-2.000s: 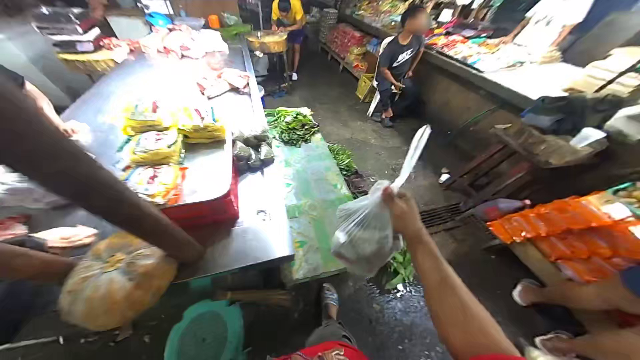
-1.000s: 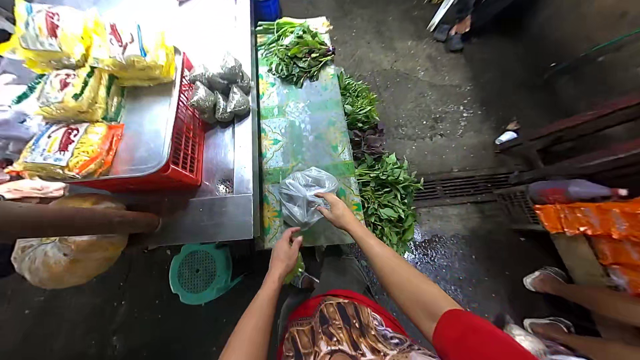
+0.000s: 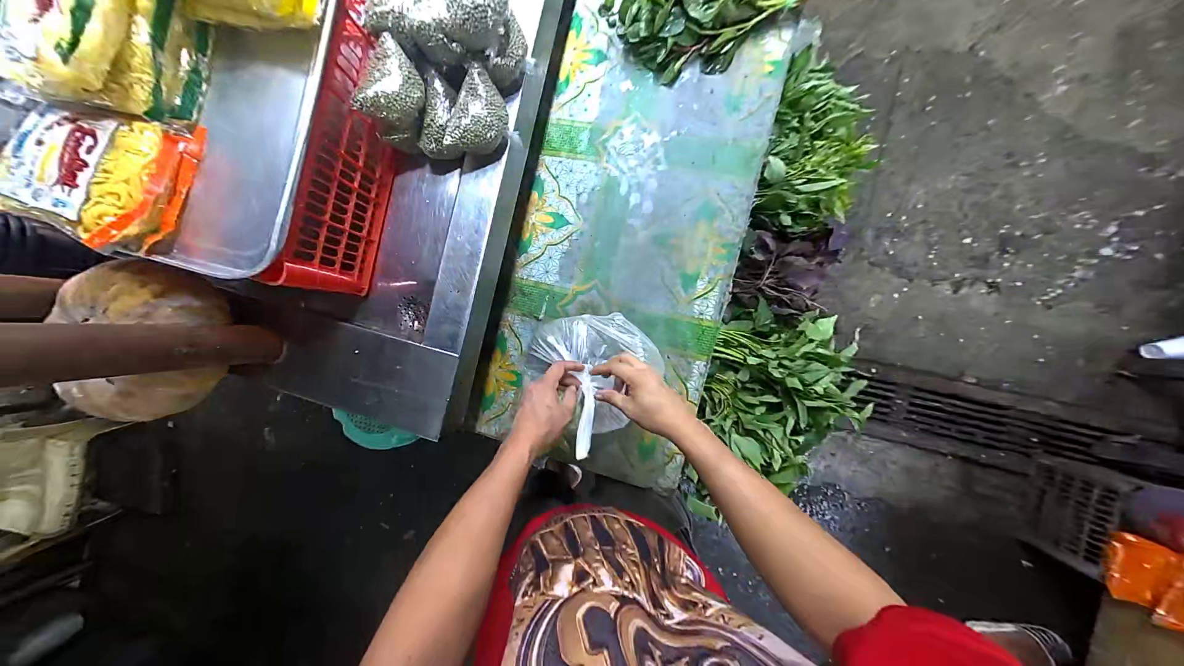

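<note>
A clear plastic bag rests near the close end of a low table covered with a flowered green plastic cloth. Its gathered, twisted neck points toward me. My left hand pinches the neck from the left side with thumb and fingertips. From the right, my right hand grips the same neck, its fingers close to those of the left. The bag's contents are hard to make out.
Bunches of leafy greens lie along the table's right side, with more greens at its far end. To the left, a steel counter holds a red plastic basket, a metal tray of noodle packs and knotted bags of small beans.
Two seconds ago my right hand held the bag up in the air by its top; now the bag lies on the table and both hands are at its neck. The view has tilted down.
</note>
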